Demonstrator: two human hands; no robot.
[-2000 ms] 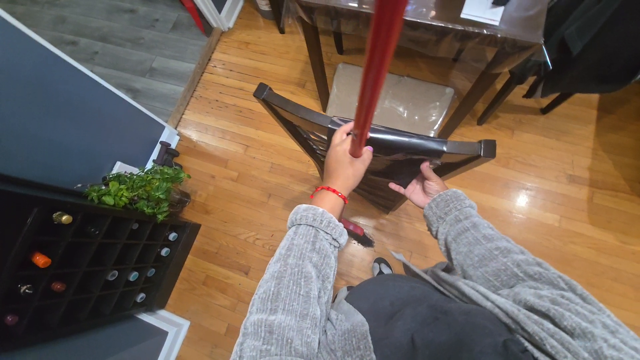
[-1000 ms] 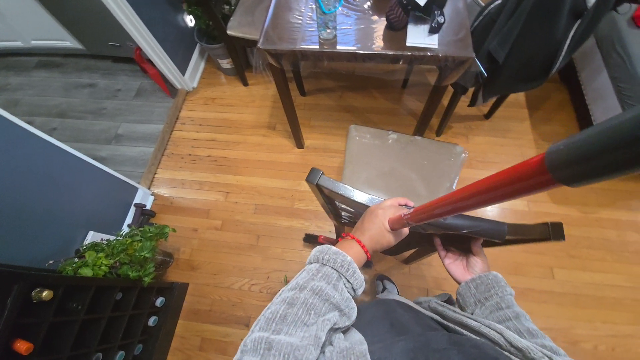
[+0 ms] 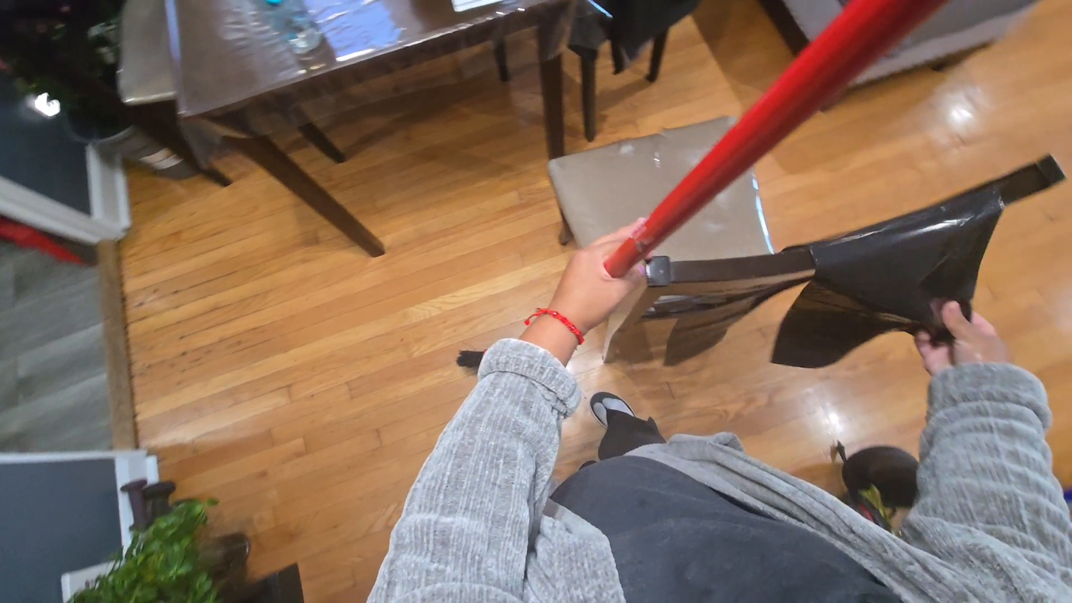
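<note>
My left hand (image 3: 595, 280), with a red cord bracelet at the wrist, is closed around a red pole (image 3: 754, 126) that slants up to the right. That hand is at the left end of the dark chair backrest (image 3: 729, 268). Black bristles (image 3: 470, 359) show on the floor beside my left sleeve; how they join the pole is hidden. A black plastic bag or sheet (image 3: 909, 251) hangs over the right part of the backrest. My right hand (image 3: 961, 339) pinches its lower right edge. The chair's beige seat (image 3: 645, 188) lies beyond the backrest.
A table with a clear plastic cover (image 3: 243, 75) stands at the upper left, a plastic bottle (image 3: 289, 29) on it. A green plant (image 3: 155, 557) is at the lower left, and a dark round pot (image 3: 879, 476) at the lower right. A couch (image 3: 921, 42) is at the upper right.
My right hand has moved right, away from my left hand, and the black plastic now hangs spread from the backrest. The chair appears turned. The view has shifted.
</note>
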